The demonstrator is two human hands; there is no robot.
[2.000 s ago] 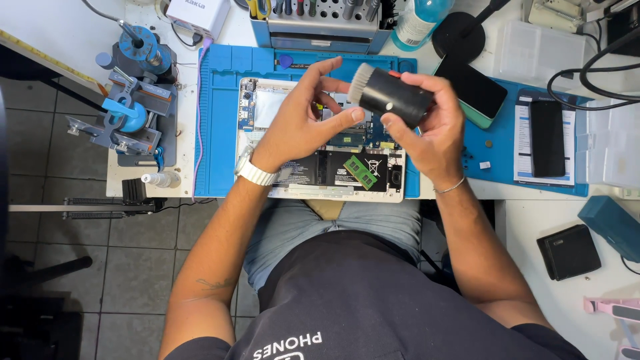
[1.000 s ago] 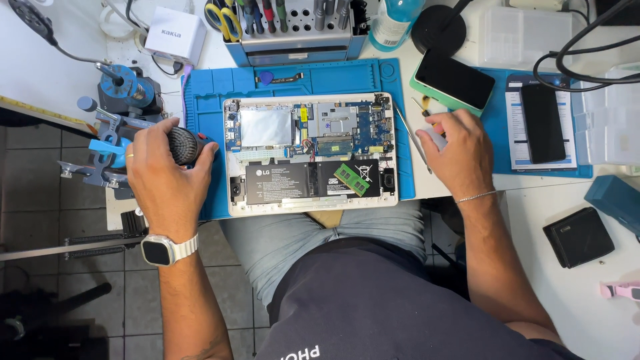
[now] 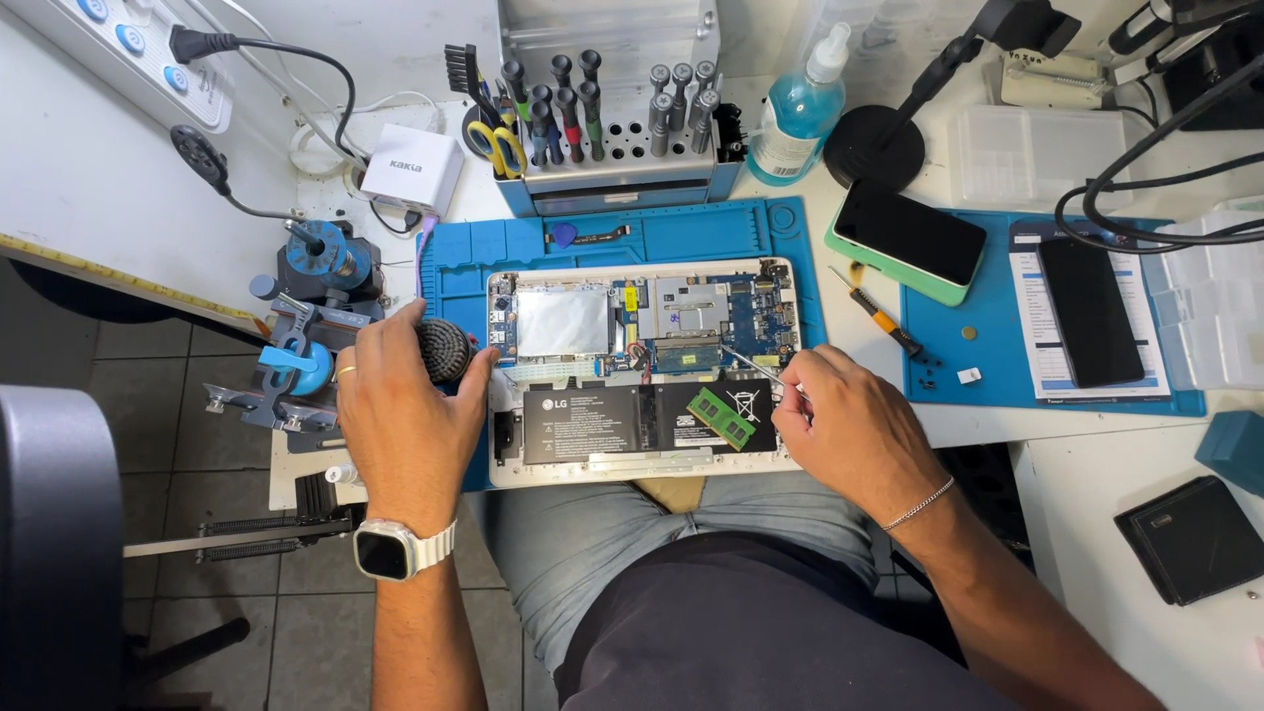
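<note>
An opened laptop base (image 3: 592,477) lies on a blue silicone work mat (image 3: 461,259), its circuit board (image 3: 750,314) and LG battery (image 3: 583,425) exposed. A green RAM module (image 3: 721,419) rests slantwise on the battery. My right hand (image 3: 839,415) grips a thin metal tool (image 3: 752,362), probably tweezers or a pick, whose tip is over the board near the memory slot (image 3: 689,355). At the laptop's left side, my left hand (image 3: 415,405) is around a round brush (image 3: 444,351) with its dense bristles facing up.
A blue microscope-like or clamp fixture (image 3: 296,367) stands left of my left hand. Behind the mat are a screwdriver rack (image 3: 622,188) and a spray bottle (image 3: 798,109). To the right lie an orange-black screwdriver (image 3: 877,314), a phone on a green case or box (image 3: 913,237) and another phone (image 3: 1089,311).
Two seconds ago both hands were above the laptop with the brush in my right hand. The brush is now in my left hand at the left, and my right hand has moved in over the board with the thin tool.
</note>
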